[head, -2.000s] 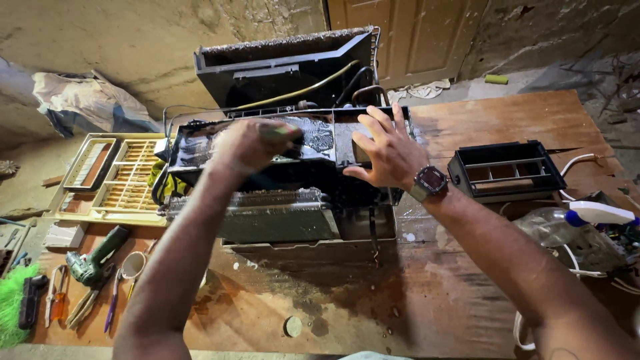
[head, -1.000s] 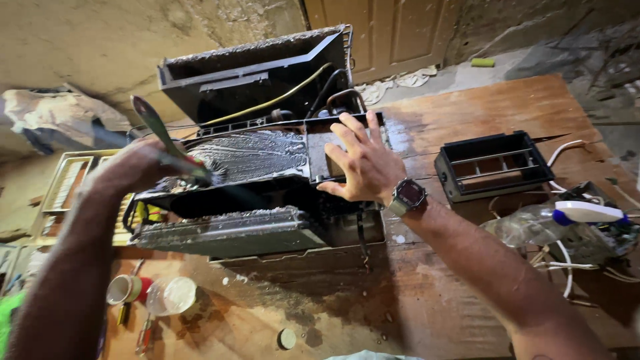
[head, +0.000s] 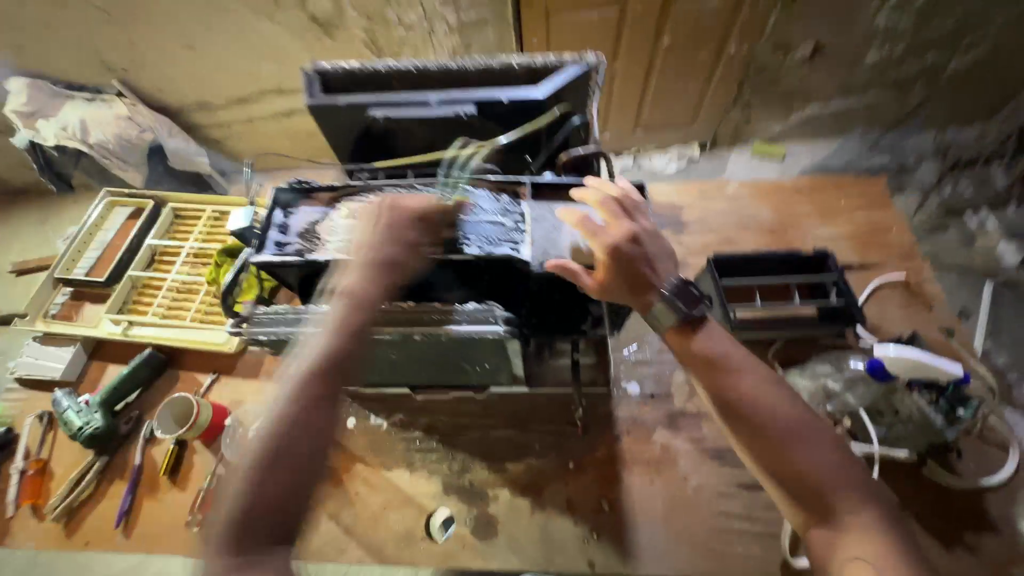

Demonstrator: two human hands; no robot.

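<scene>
On the wooden table stands an opened appliance housing of dark plastic and metal (head: pixel 432 364), its upper face covered with whitish foam (head: pixel 492 224). Blurred by motion, my left hand (head: pixel 408 232) is closed around a brush with a greenish handle (head: pixel 468 164), over the foamy face; its bristles are hidden. My right hand (head: pixel 620 240), with a watch on the wrist, rests with spread fingers on the flat right end of the housing (head: pixel 556 228). Behind both hands rises a dark panel (head: pixel 448 120) with a foamy rim, and a yellowish tube (head: pixel 532 128) runs in front of it.
At left lie a cream louvred grille (head: pixel 180 272), a green power tool (head: pixel 104 400), a red-and-white cup (head: pixel 190 418) and several hand tools. A black frame (head: pixel 780 292) sits at right, near a spray bottle (head: pixel 916 364) and white cables (head: pixel 876 448). A small round cap (head: pixel 441 524) lies in front.
My left hand has moved right along the foamy face from its left end, where it was a second ago, with the brush. My right hand stays on the housing's right end.
</scene>
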